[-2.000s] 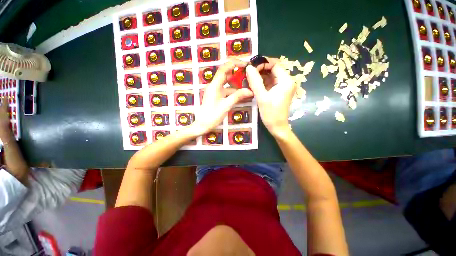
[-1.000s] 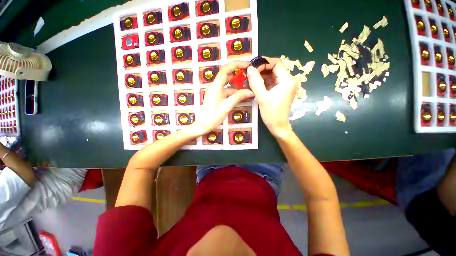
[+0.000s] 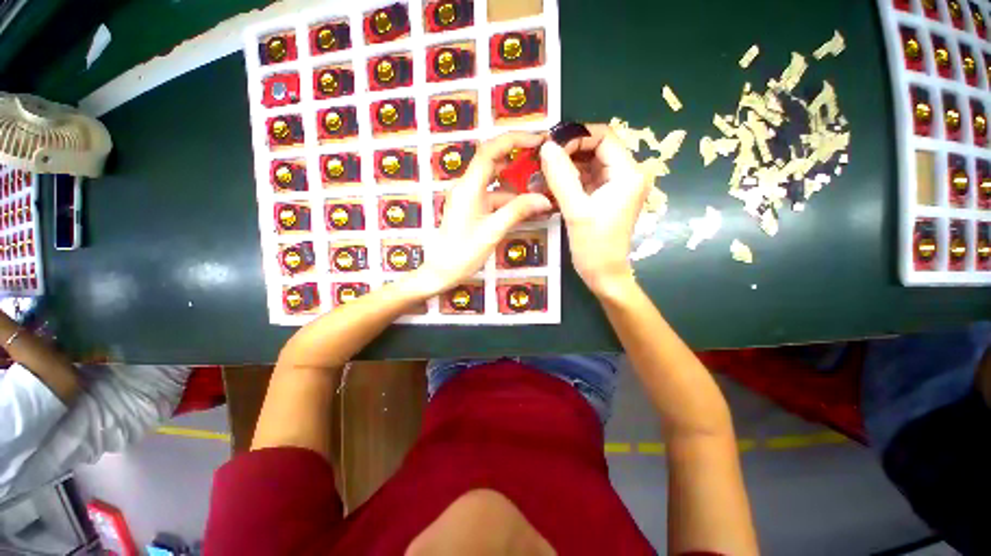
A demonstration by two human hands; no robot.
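Note:
My left hand (image 3: 476,223) and my right hand (image 3: 600,206) meet over the right edge of the white parts tray (image 3: 551,293). My left hand grips a red-and-black unit (image 3: 523,174), its red side showing. My right hand's thumb and fingers press at the unit's right side, with a small dark piece (image 3: 568,133) at the fingertips. The fingers hide part of both. Units with gold discs fill most pockets; the top right pocket (image 3: 514,10) shows tan. One unit (image 3: 281,89) at the left shows a grey round spot.
Cream strips (image 3: 761,147) with dark pieces among them lie right of the tray. A fan (image 3: 49,136) and a phone (image 3: 67,211) are at the left. Another tray (image 3: 908,217) is at the far right. People sit at both sides; part of an arm (image 3: 38,358) shows at the left.
My hands stay in nearly the same place, the right fingers shifting slightly at the unit. The arm at the left has drawn back from its tray. The far right tray has shifted slightly.

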